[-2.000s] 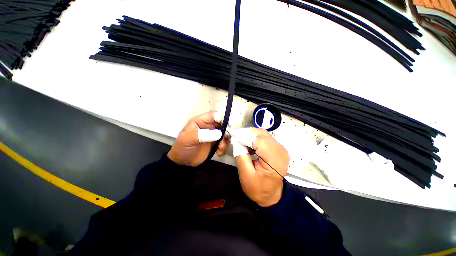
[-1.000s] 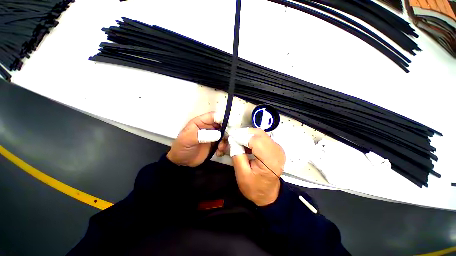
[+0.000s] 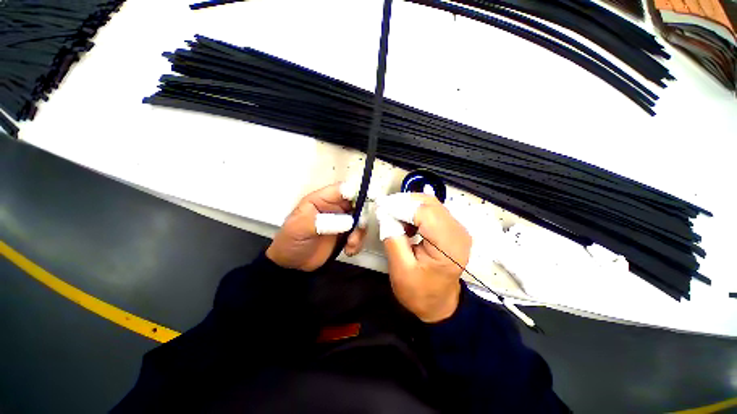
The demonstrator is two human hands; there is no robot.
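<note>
A long narrow black strap (image 3: pixel 378 105) stands up from my left hand (image 3: pixel 311 226), which grips its lower part between white-covered thumb and fingers. My right hand (image 3: pixel 430 259), with white coverings on thumb and finger, pinches a very thin dark applicator (image 3: pixel 477 279) with a short white end near the forearm. Its tip is hidden at my fingertips, close beside the strap; I cannot tell if it touches. A small round dark pot (image 3: pixel 423 184) stands just beyond my right hand, partly covered by it.
A thick strap bundle (image 3: pixel 485 158) lies across the white table (image 3: pixel 194 170) beyond my hands. A crumpled white cloth (image 3: pixel 517 251) lies right of the pot. More straps (image 3: pixel 566 40) lie at the back right, others (image 3: pixel 40 48) far left. Stacked pieces with orange sheets (image 3: pixel 696 12) sit at the far right.
My right hand has shifted slightly and now partly covers the pot. The applicator's white end has swung out from over the sleeve. The view has shifted slightly.
</note>
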